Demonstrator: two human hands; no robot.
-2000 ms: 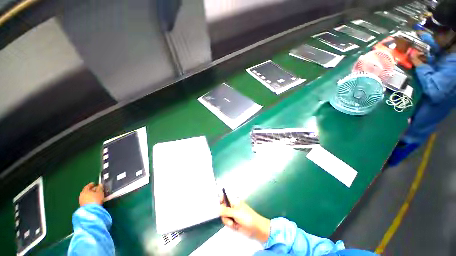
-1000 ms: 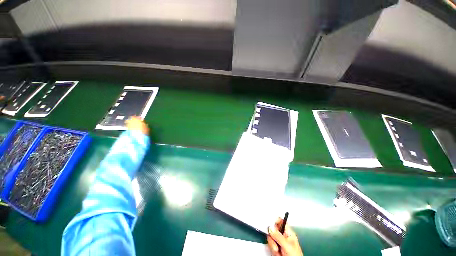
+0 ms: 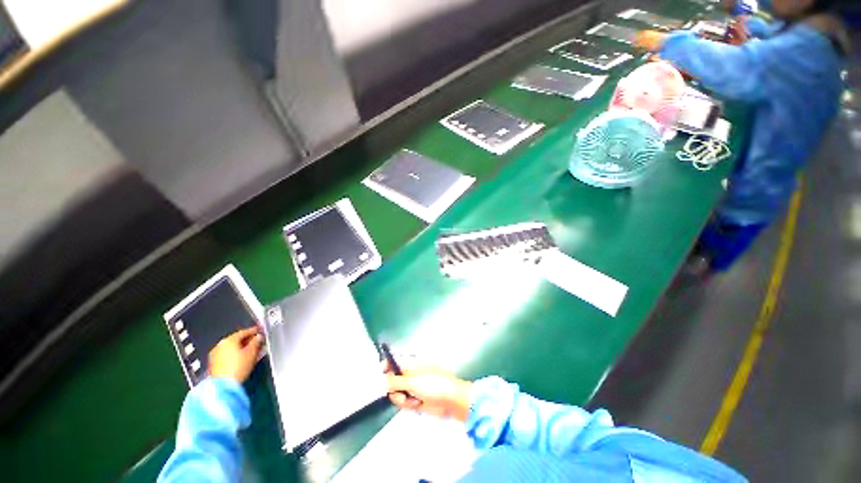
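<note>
A light grey rear cover (image 3: pixel 326 363), with a small camera-like mark at its upper left corner, is held tilted over the bench edge. My right hand (image 3: pixel 425 391) grips its lower right edge and also holds a slim black pen-like tool (image 3: pixel 389 358). My left hand (image 3: pixel 236 355) is over the right part of a dark rear cover (image 3: pixel 210 316), inner face up with a row of white squares, on a white sheet on the belt. Its bent fingertips are at that cover's right edge, close to the held cover; whether they grip anything is unclear.
More covers (image 3: pixel 330 241) lie on white sheets along the belt. Striped part sheets (image 3: pixel 496 247) and a white strip (image 3: pixel 585 281) lie on the bench. Teal (image 3: pixel 616 149) and pink (image 3: pixel 649 92) fans and a white cable (image 3: pixel 703 151) are further off, beside another person in blue (image 3: pixel 755 94).
The view has swung back right, and the blue bin has left it. My left hand is now close beside the held piece, which looks greyer and shows its corner mark.
</note>
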